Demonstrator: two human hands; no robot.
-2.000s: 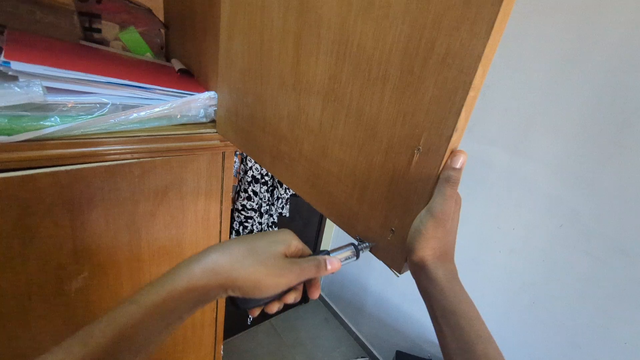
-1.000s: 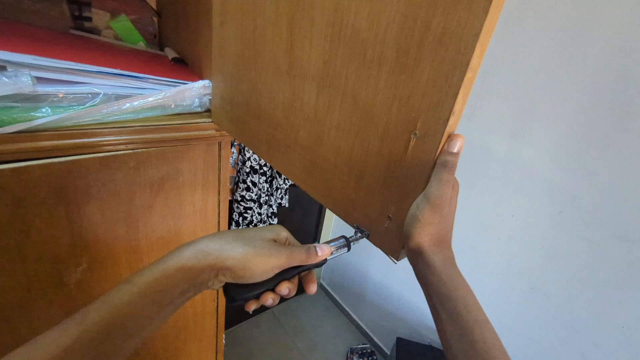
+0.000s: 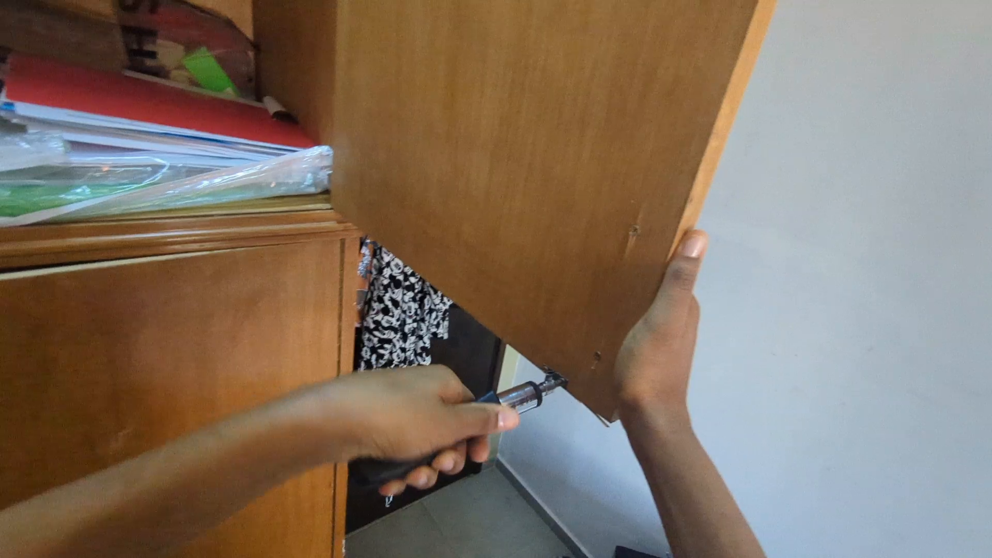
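A wooden cabinet door (image 3: 527,155) hangs swung out from the cabinet, with two small holes near its outer lower corner. My left hand (image 3: 418,422) is closed around the black handle of a screwdriver-like tool (image 3: 521,397) with a silver shaft. The tool's tip meets a small dark metal piece (image 3: 552,380) at the door's bottom edge; its exact kind is unclear. My right hand (image 3: 659,341) rests against the door's outer side edge near the lower corner, thumb up along the edge, its other fingers mostly hidden behind the door.
Left of the door, a shelf edge (image 3: 170,232) carries a red folder (image 3: 155,108), papers and clear plastic sleeves (image 3: 232,182). Below is a closed wooden cabinet front (image 3: 155,372). Black-and-white patterned cloth (image 3: 403,310) hangs behind the door. A pale wall (image 3: 868,271) stands at the right.
The tool's tip has gone from beside the door's lower corner, two seconds ago, to the small metal piece on the bottom edge. My right hand stays on the door's edge.
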